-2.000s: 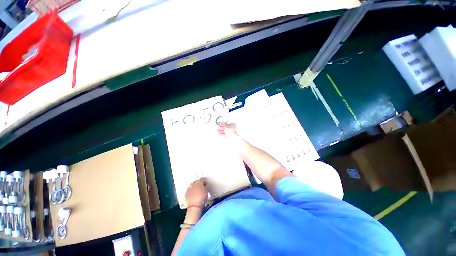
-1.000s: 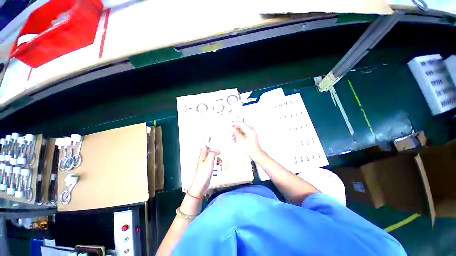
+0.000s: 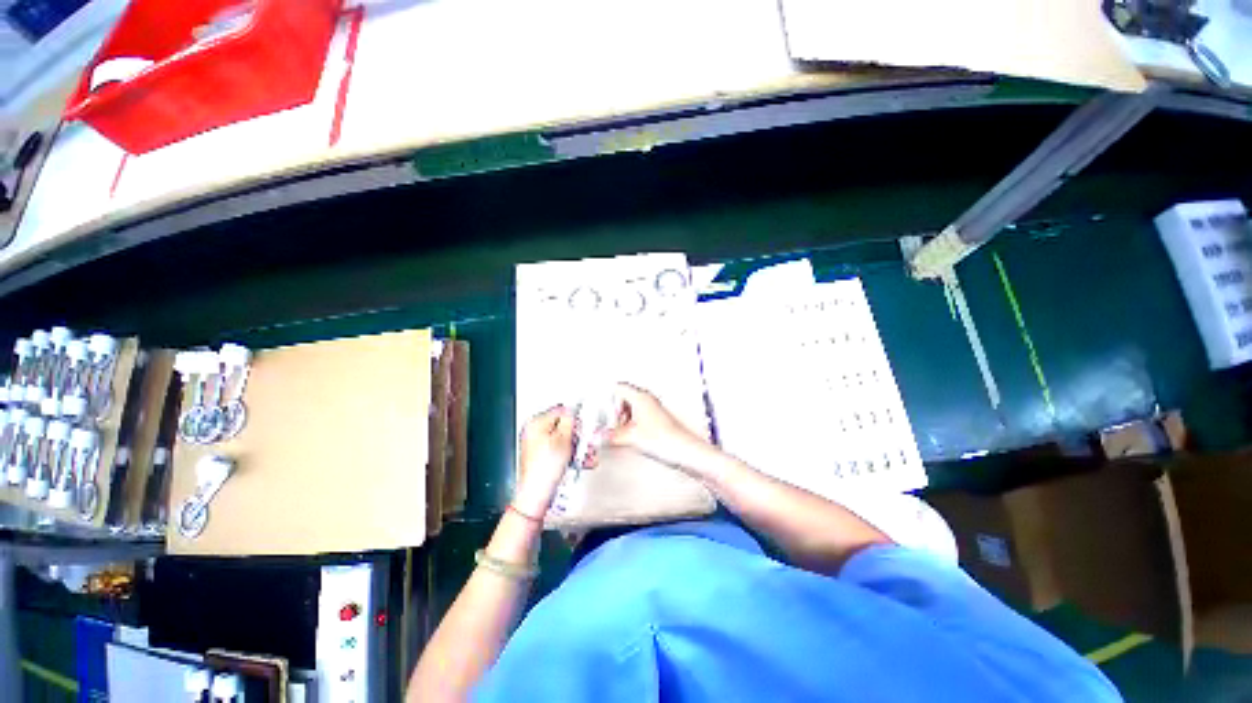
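Observation:
My left hand (image 3: 548,446) and my right hand (image 3: 643,423) are close together over the lower part of a white-looking cardboard sheet (image 3: 604,343). Between their fingers is a small whitish part (image 3: 590,429), blurred by glare, that both hands seem to hold. Several coiled cable assemblies (image 3: 632,298) lie in a row along the sheet's far edge. A white parts tray (image 3: 783,378) with rows of small dark marks lies just right of the sheet.
Stacked cardboard (image 3: 323,440) with coiled cable assemblies (image 3: 206,497) lies at left, above a control panel (image 3: 352,625). A red parts bin (image 3: 220,69) sits on the shelf. A slanted post (image 3: 1030,172) stands at right, with white spare trays (image 3: 1215,275) and an open carton (image 3: 1098,549) beyond.
My right hand has come back from the coils at the sheet's far edge. My left hand has risen from the near edge, and the hands now meet. The camera view has shifted.

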